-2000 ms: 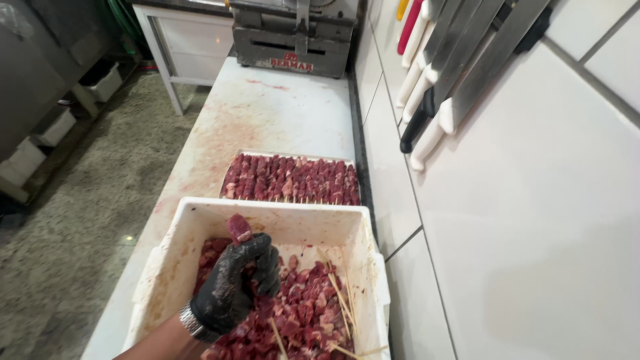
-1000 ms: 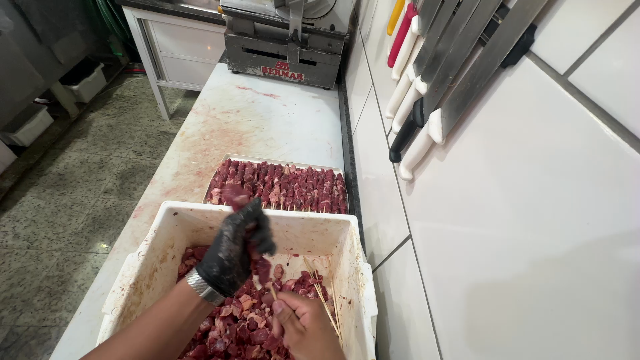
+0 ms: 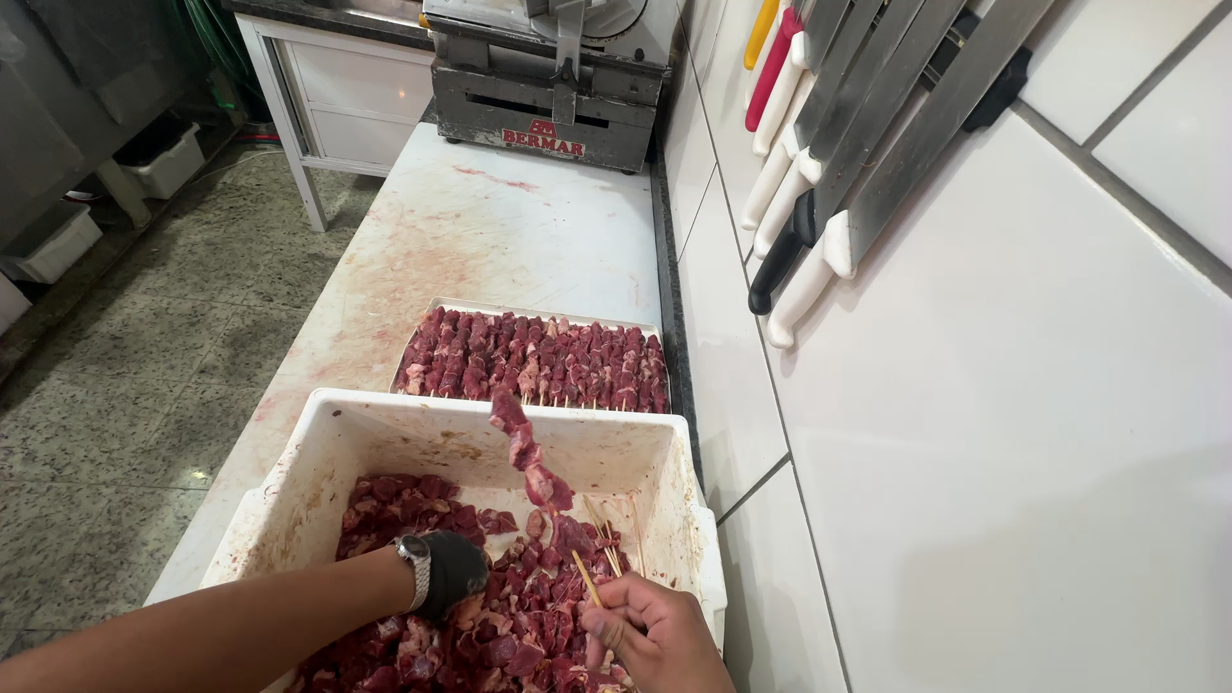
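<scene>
My left hand [image 3: 454, 575], in a black glove with a metal-band watch at the wrist, reaches down into the raw meat chunks [image 3: 520, 616] in a white plastic tub [image 3: 500, 414]. Its fingers are hidden, so whether they grip meat cannot be told. My bare right hand [image 3: 647, 626] pinches the lower end of a wooden skewer [image 3: 585, 577]. Several meat pieces [image 3: 529, 452] are threaded on the skewer, which slants up and left over the tub. Loose wooden skewers [image 3: 608, 539] lean on the meat near the tub's right side.
Behind the tub, a tray of finished meat skewers [image 3: 539, 356] lies on the stained white cutting surface [image 3: 481, 221]. A Bermar slicer [image 3: 549, 106] stands at the far end. Several knives [image 3: 818, 241] hang on the tiled wall [image 3: 1001, 433] at right.
My left hand has come off the skewered meat and moved down into the loose chunks. My right hand, out of view two seconds ago, came in and now holds the skewer.
</scene>
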